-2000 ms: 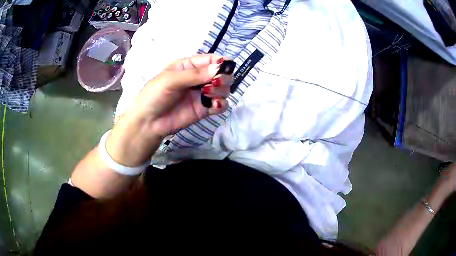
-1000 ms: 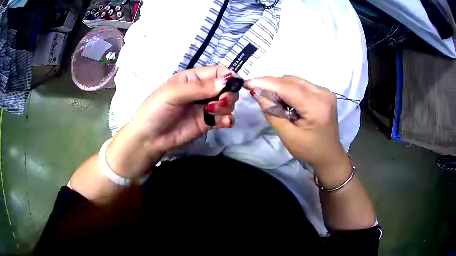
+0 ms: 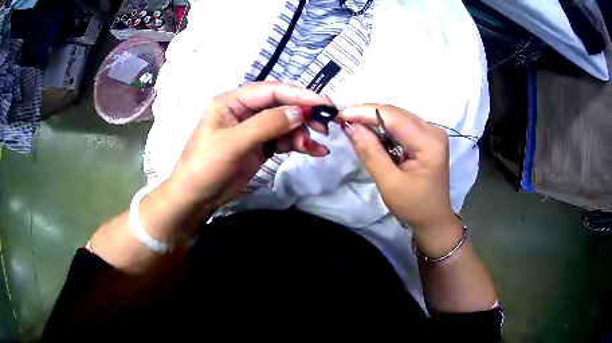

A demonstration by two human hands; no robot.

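A striped garment (image 3: 345, 50) with dark trim (image 3: 280, 45) and a black woven label (image 3: 323, 76) lies over white cloth (image 3: 423, 60) on the lap. My left hand (image 3: 231, 137) pinches a small black strip (image 3: 325, 112) between thumb and fingers above the garment. My right hand (image 3: 409, 161) meets the strip's right end with its fingertips and holds small metal snips (image 3: 389, 141) in the palm, blades pointing up. A dark thread (image 3: 456, 132) runs over the white cloth to the right of this hand. A needle cannot be made out.
A pinkish translucent tub (image 3: 106, 90) stands left of the lap, with an open box of small round tops (image 3: 141, 17) beyond it. Checked cloth (image 3: 19, 100) hangs at the far left. A blue-edged grey-brown bin (image 3: 570, 141) is on the right, over green floor (image 3: 87, 194).
My right hand has come in from the lower right with the snips and now meets my left at the strip. Since one second ago, the strip has turned and shows a pale opening.
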